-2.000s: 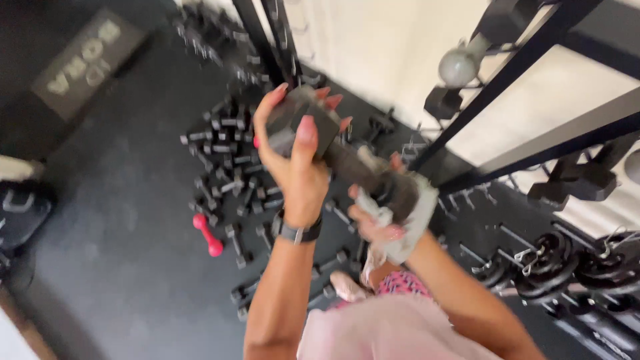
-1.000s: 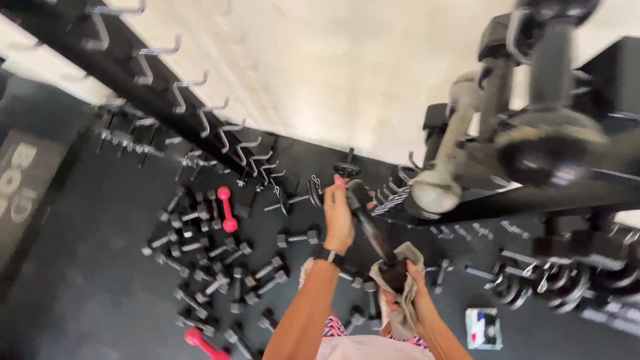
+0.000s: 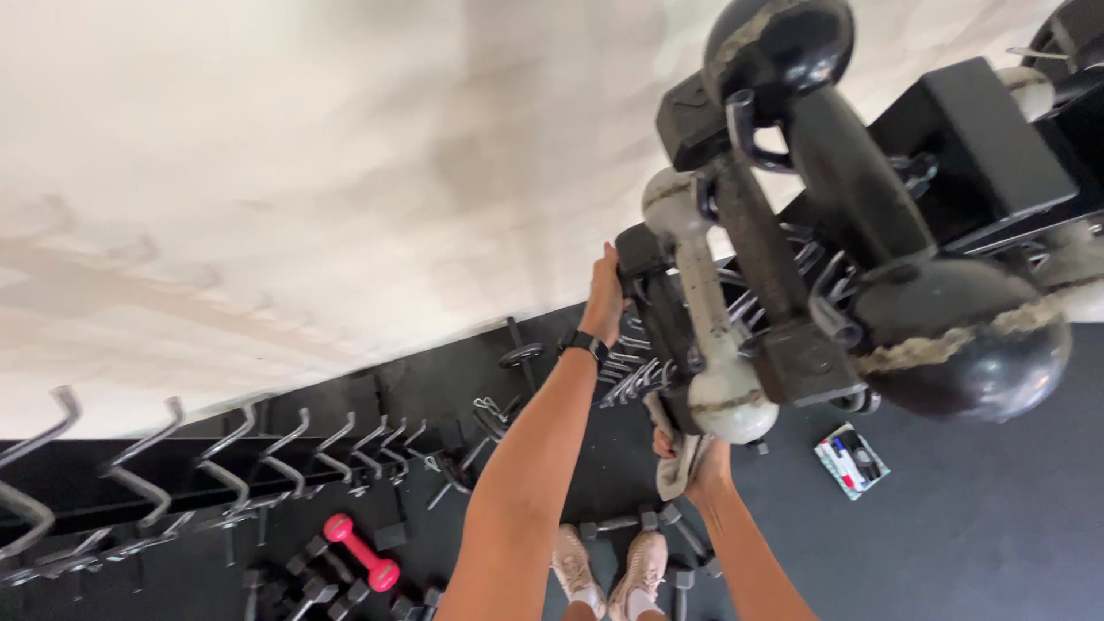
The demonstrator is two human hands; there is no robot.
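Note:
A dark hex dumbbell lies at the near end of a row of dumbbells on the rack's hooks. My left hand, with a black watch on the wrist, is at its upper head, the fingers partly hidden behind it. My right hand holds a grey cloth at its lower head, which is partly covered. Right beside it hang a worn grey round-headed dumbbell, a dark hex dumbbell and a large black round-headed dumbbell.
Metal hooks line a black upright at left. On the floor lie a pink dumbbell, several grey dumbbells and a small box of markers. Weight plates stand by the wall. My shoes are below my hands.
My hands have carried the dumbbell from in front of my body to the rack's hooks, beside the hanging dumbbells. The cloth is still in my right hand. The view has swung toward the rack.

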